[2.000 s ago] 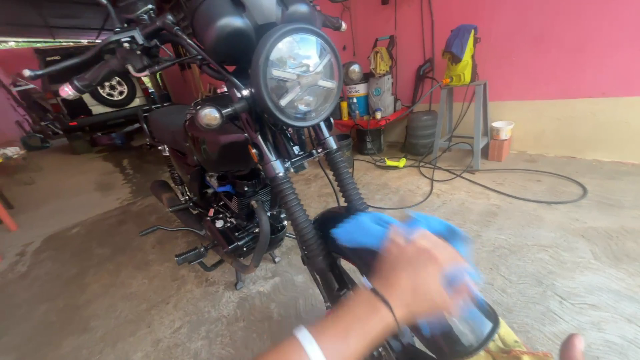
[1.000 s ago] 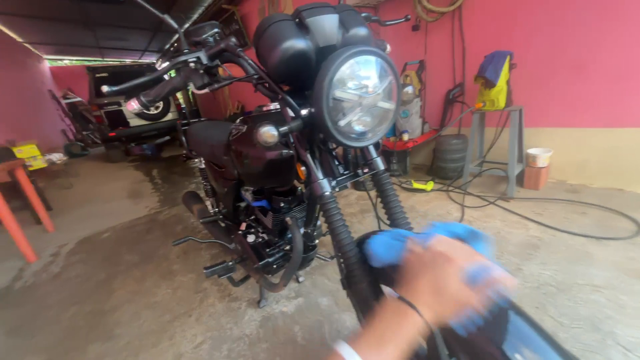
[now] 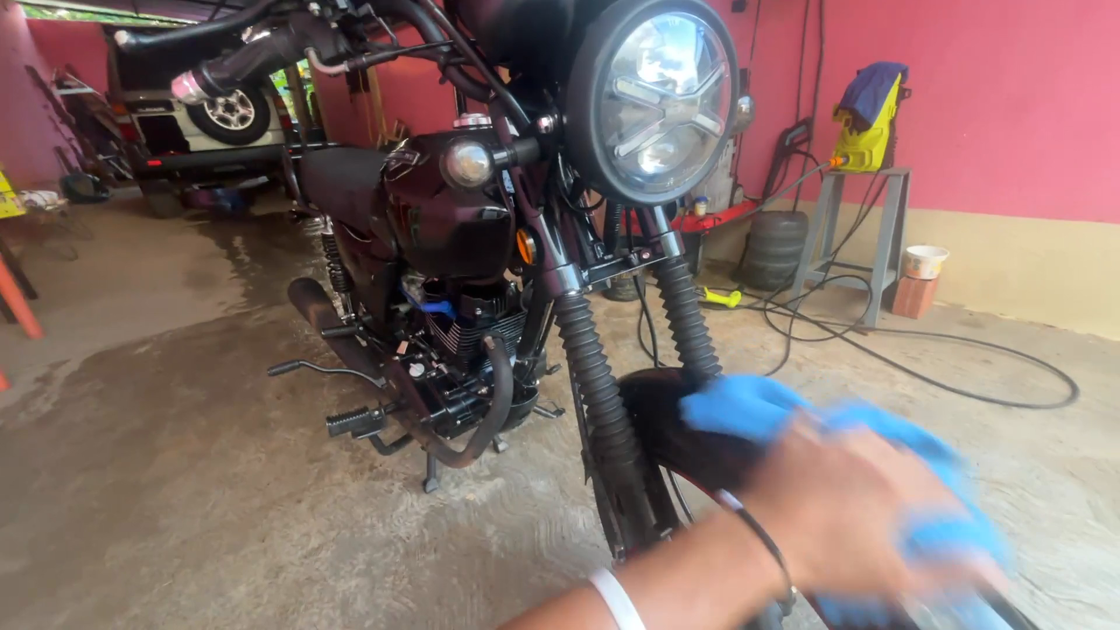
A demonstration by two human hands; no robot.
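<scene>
My left hand (image 3: 840,516), blurred, reaches in from the bottom edge and grips a bunched blue cloth (image 3: 744,407). It presses the cloth on the black front fender (image 3: 665,420) of a dark motorcycle. Parts of the cloth show between and below the fingers. A white band and a dark bracelet circle the wrist. Above the fender stand the ribbed rubber fork boots (image 3: 595,376) and the round headlight (image 3: 656,101). The engine (image 3: 472,332) and fuel tank (image 3: 451,210) lie behind, to the left. My right hand is out of view.
A black hose (image 3: 962,392) loops over the concrete floor at right. Beside the pink wall, a yellow pressure washer (image 3: 866,131) sits on a grey stand (image 3: 814,236). Stacked tyres (image 3: 774,249) and a white tub (image 3: 926,261) on a brick are nearby. A vehicle (image 3: 201,114) stands back left.
Two seconds ago, a fingertip and yellow cloth showed at the bottom right; neither shows now. My left hand keeps the blue cloth on the fender. The view has shifted.
</scene>
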